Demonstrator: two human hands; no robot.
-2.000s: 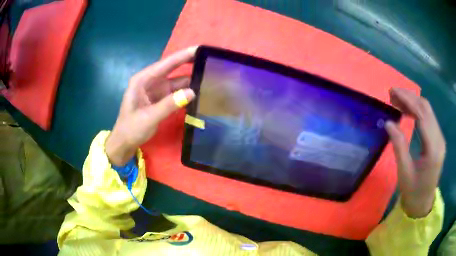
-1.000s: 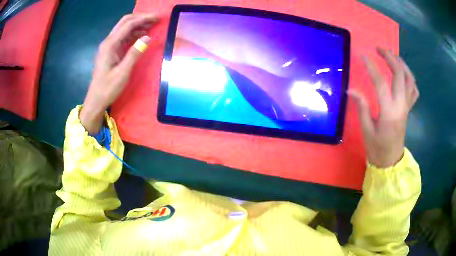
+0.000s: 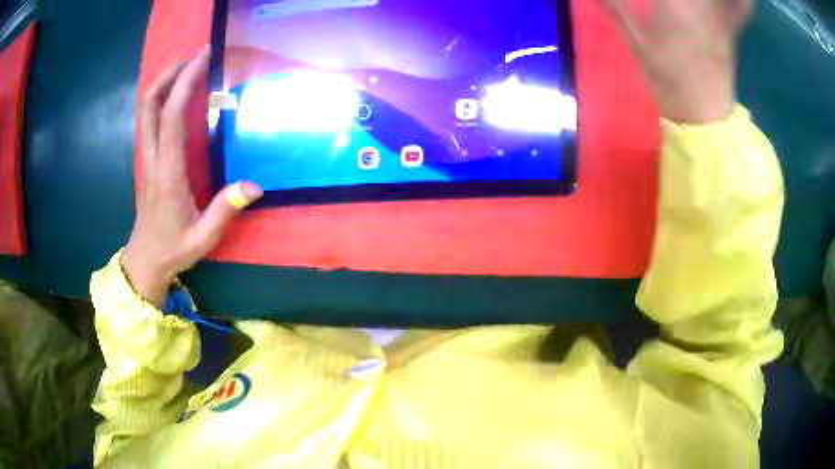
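The tablet (image 3: 403, 110) lies on the red foam pad (image 3: 430, 234), its top cut off by the picture's upper edge. Its screen shows a purple-blue wallpaper with several app icons and bright glare. A pale tab sits on its left edge. My left hand (image 3: 174, 174) is at the tablet's left side, thumb with a yellow band at the lower left corner, fingers along the left edge. My right hand (image 3: 691, 55) is above the pad's right side, off the tablet; its fingers are cut off by the upper edge.
Another red pad (image 3: 11, 147) is at the far left edge. The dark green work surface (image 3: 78, 137) shows around the pads. A blue strap (image 3: 181, 302) with a thin cord is at my left wrist. Olive-coloured cloth shows at the lower left.
The tablet and pad sit higher in the view and straighter. The lit wallpaper now shows app icons. My left hand has come to the tablet's left edge; my right hand has moved up.
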